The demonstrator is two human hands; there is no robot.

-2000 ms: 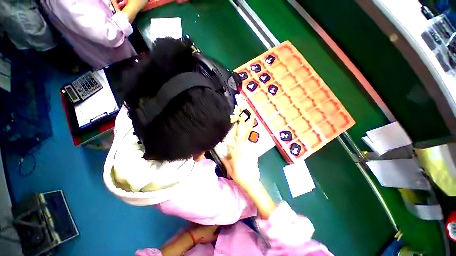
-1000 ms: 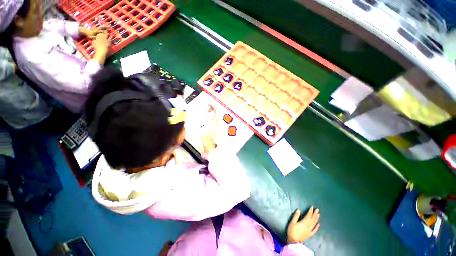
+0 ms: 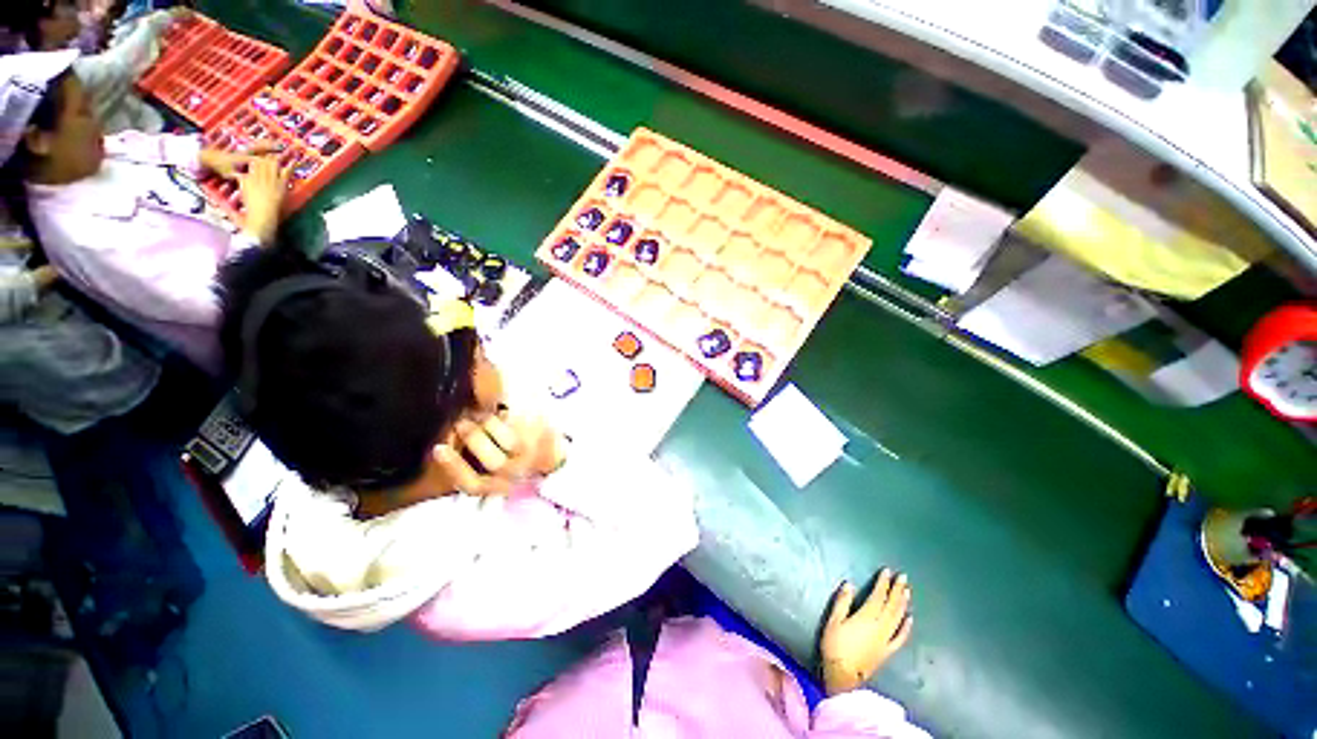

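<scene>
My right hand lies palm down on the green bench, fingers spread, holding nothing. My left hand is not in view. Two orange-lit watch units lie on the neighbour's whitish mat, and a white-outlined piece lies left of them. Beyond my hand, an orange-red compartment tray holds several dark watches, in its left part and near corner; other pockets are empty. A white paper slip lies beside the tray's near corner.
A neighbour in pink with a headset sits close at left, a hand near the face. Black parts lie beyond the mat. Another worker handles red trays. Right: hanging papers, red clock, blue mat, pen pot.
My right hand has left the neighbour's mat and rests on the bench. The view has shifted, showing more red trays and the clock. The neighbour's hand is now near the face.
</scene>
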